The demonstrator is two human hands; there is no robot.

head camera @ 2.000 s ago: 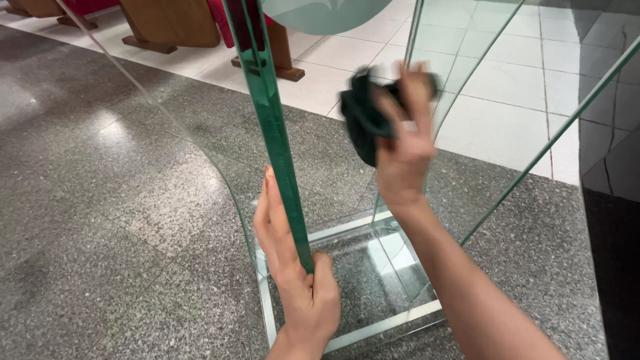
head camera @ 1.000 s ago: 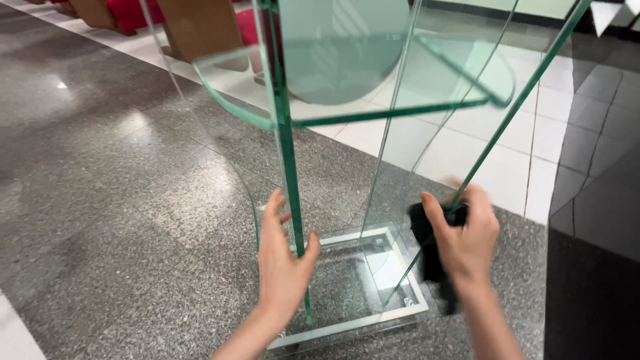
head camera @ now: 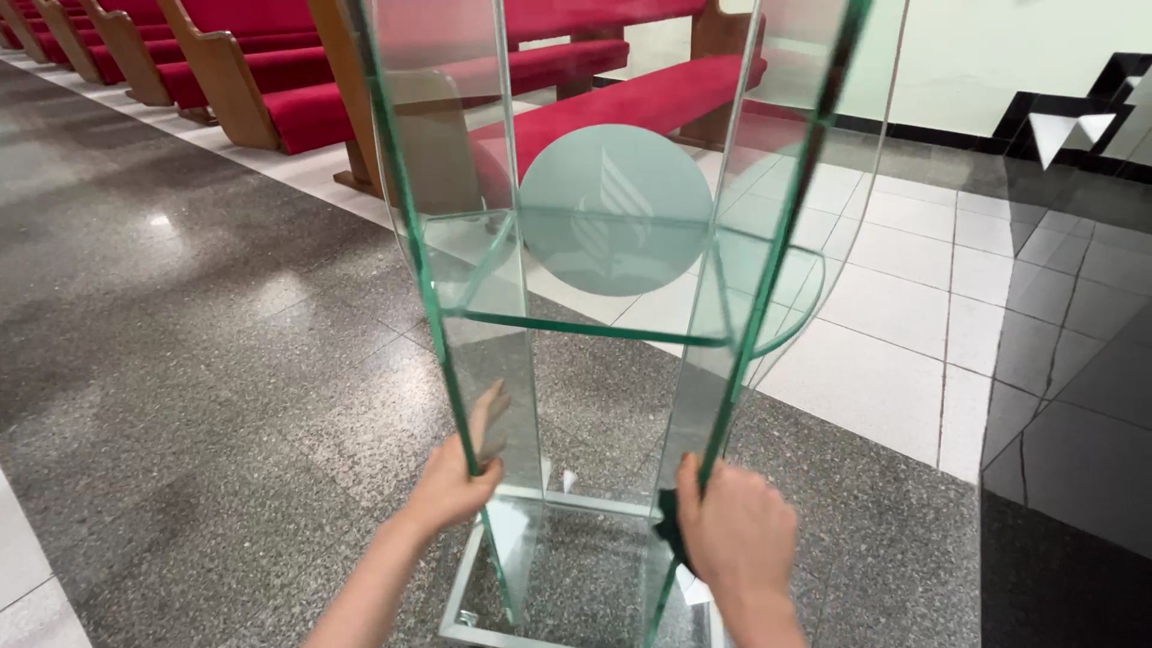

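A glass lectern stands upright before me, with two tall side panels, a glass shelf (head camera: 594, 328) and a frosted round emblem (head camera: 616, 210) on its front. My left hand (head camera: 454, 477) is around the near edge of the left glass panel (head camera: 441, 351), thumb on one side and fingers on the other. My right hand (head camera: 738, 531) grips the right glass panel (head camera: 765, 297) near its lower part, with a dark cloth (head camera: 670, 531) bunched inside the grip; most of the cloth is hidden. Below lies the lectern's clear base with a pale border (head camera: 459, 585).
Wooden pews with red cushions (head camera: 306, 108) line the far side. A speckled grey floor (head camera: 225, 405) surrounds the lectern, with white tiles (head camera: 882, 360) beyond. At the right is a glossy black surface (head camera: 1071, 468), and white pointed shapes (head camera: 1053, 135) show above it.
The view has tilted up, showing more pews. My right hand with the dark cloth has gone from inside the lectern to its right panel. My left hand, apart from the panel a second ago, is around it.
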